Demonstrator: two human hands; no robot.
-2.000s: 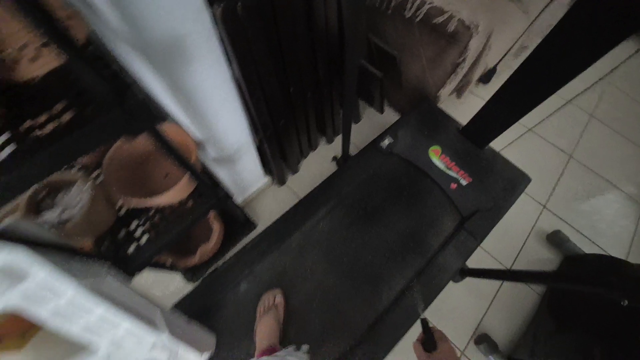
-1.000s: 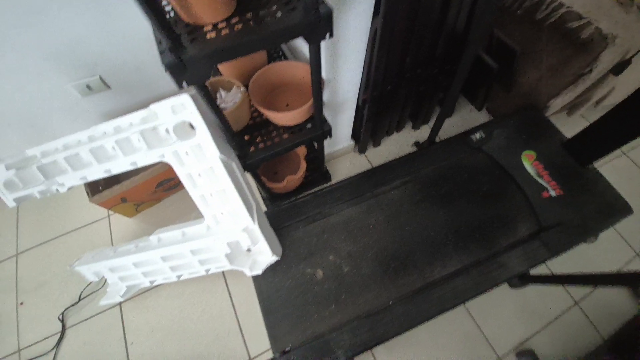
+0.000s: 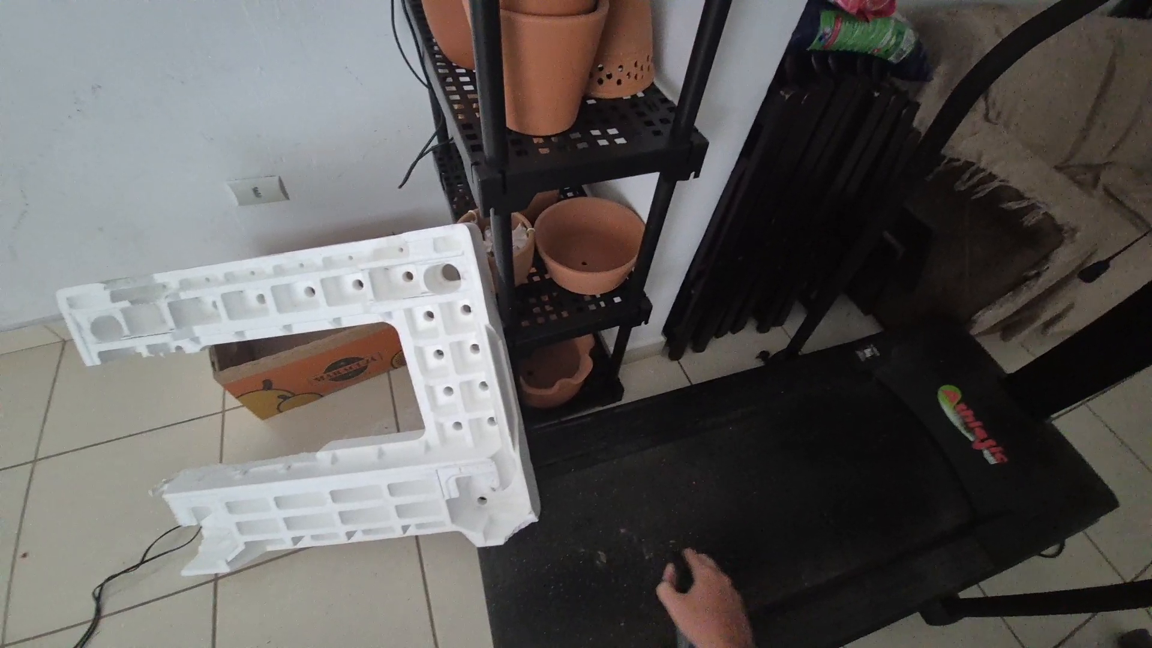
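My right hand (image 3: 706, 601) reaches in from the bottom edge, over the black belt of a treadmill (image 3: 765, 477). Its fingers are curled around a small dark object (image 3: 682, 572), which looks like a black handle; most of it is hidden. A large U-shaped white molded piece (image 3: 454, 378), which looks like foam packing, is to the left of the hand, against the treadmill's near left end. Its face has many square pockets and round holes, and some edges are broken. My left hand is out of view.
Behind the white piece lies an orange cardboard box (image 3: 315, 373). A black plastic shelf rack (image 3: 585, 135) holds terracotta pots (image 3: 589, 245). Dark folded slats (image 3: 783, 198) lean beside a wall. A thin black cable (image 3: 126, 576) runs over the tiled floor. Fringed cloth (image 3: 1035, 189) hangs at right.
The view has swung left and up, bringing the whole white piece into sight. My right hand, absent one second ago, is back in the frame. The bare foot seen on the treadmill earlier is out of view.
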